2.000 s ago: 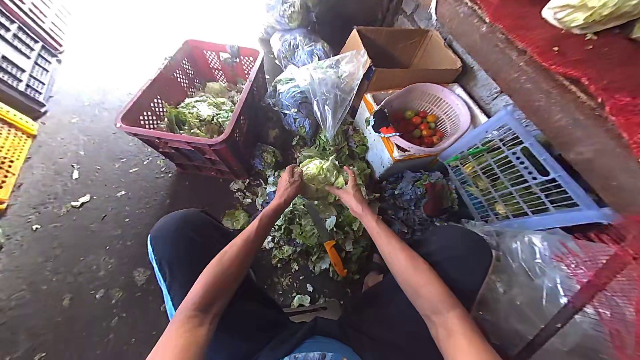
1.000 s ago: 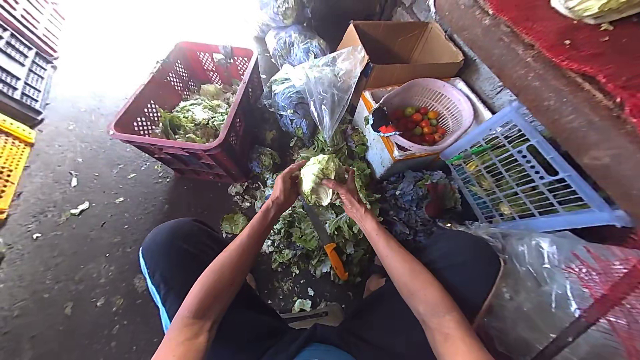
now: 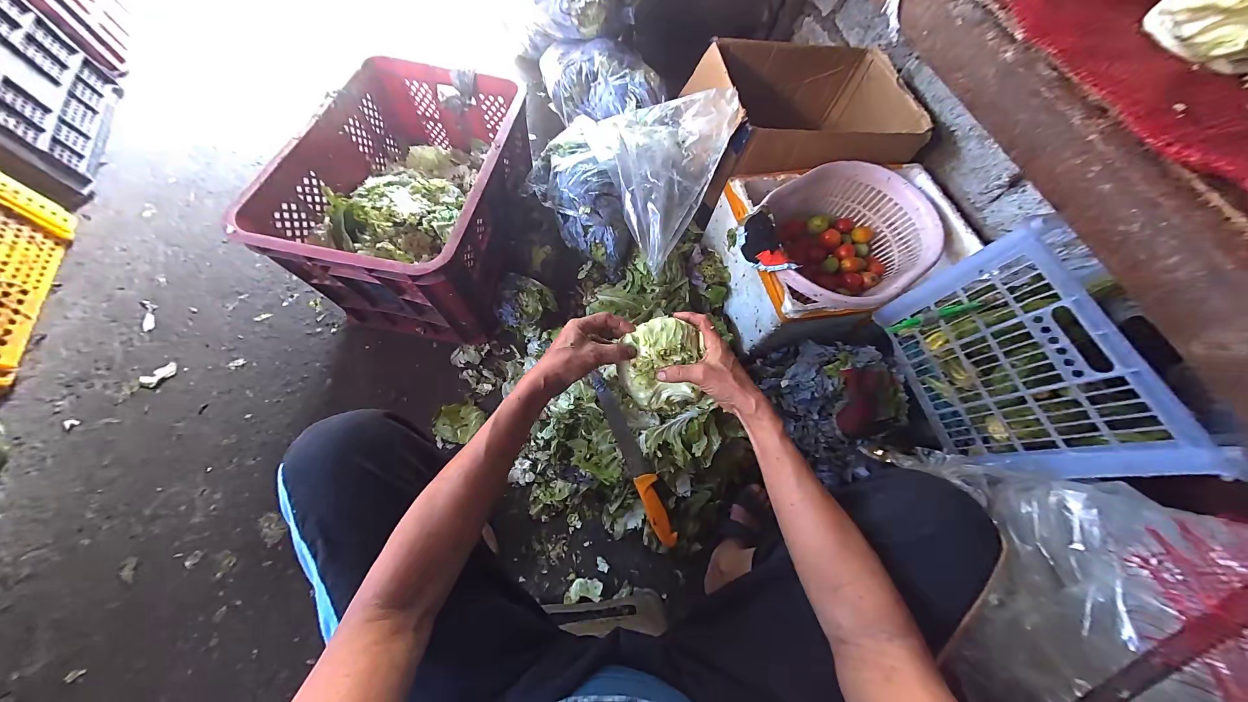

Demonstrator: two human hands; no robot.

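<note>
A pale green cabbage head (image 3: pixel 663 363) is held up over a heap of loose outer leaves (image 3: pixel 575 439). My right hand (image 3: pixel 717 369) grips it from the right, thumb across its front. At its left side is my left hand (image 3: pixel 588 349), thumb and fingers by the edge; whether they pinch a leaf cannot be told. Below the cabbage, a knife with an orange handle (image 3: pixel 653 509) lies on the leaves, its blade pointing up and left. Neither hand touches the knife.
A dark red crate (image 3: pixel 341 258) with leaves stands left. Behind are plastic-bagged vegetables (image 3: pixel 595 83) and a cardboard box (image 3: pixel 829 136). Right are a pink basket (image 3: pixel 912 219) of tomatoes, a light blue crate (image 3: pixel 1131 458) and clear plastic sheeting (image 3: pixel 1063 565).
The cabbage has been turned between my hands. My left hand, which was cupped against its side, is now more at its left edge. The knife stays on the leaves.
</note>
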